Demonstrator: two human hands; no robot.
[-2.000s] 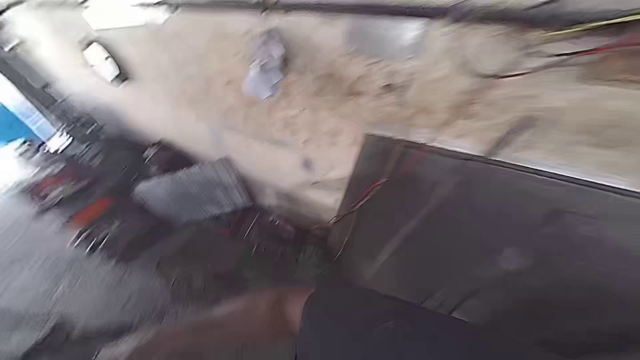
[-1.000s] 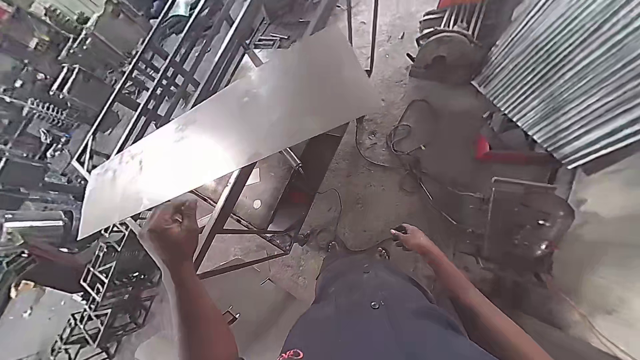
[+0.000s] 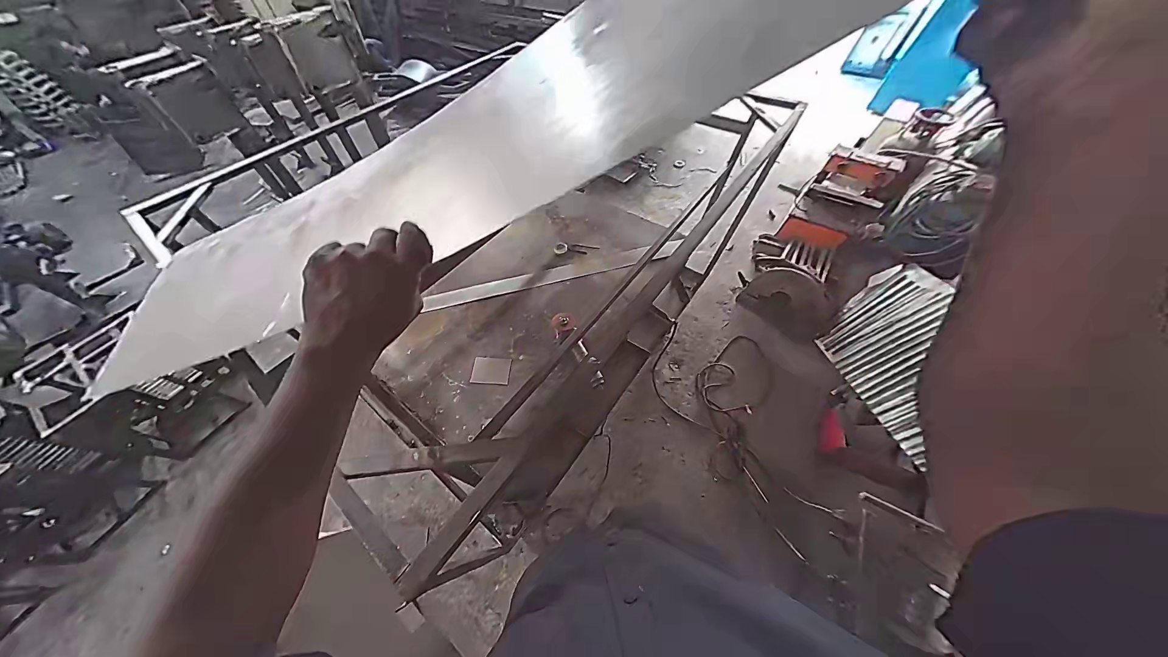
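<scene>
A long, shiny sheet of metal (image 3: 456, 155) slants across the upper part of the head view, over a welded metal frame (image 3: 639, 301). My left hand (image 3: 365, 283) is closed on the sheet's near edge, left of centre. At the right, my raised right arm fills the side of the view. Part of my right hand (image 3: 995, 36) shows dark and blurred at the top, close to the sheet's far right end; its fingers and any hold are unclear. A small square plate (image 3: 490, 370) and an orange-tipped tool (image 3: 563, 324) lie below the sheet, among the frame's bars.
Corrugated metal sheeting (image 3: 890, 351) stands at the right, beside orange equipment (image 3: 817, 233) and coiled hoses. A thin cable (image 3: 730, 392) loops over the floor. Dark metal parts and racks (image 3: 173, 100) crowd the upper left. The frame's bars reach close to my body.
My right arm, low and apart from the sheet one second ago, is now raised at the right. My left hand, at the sheet's edge then too, now grips further along it. The view has swung strongly.
</scene>
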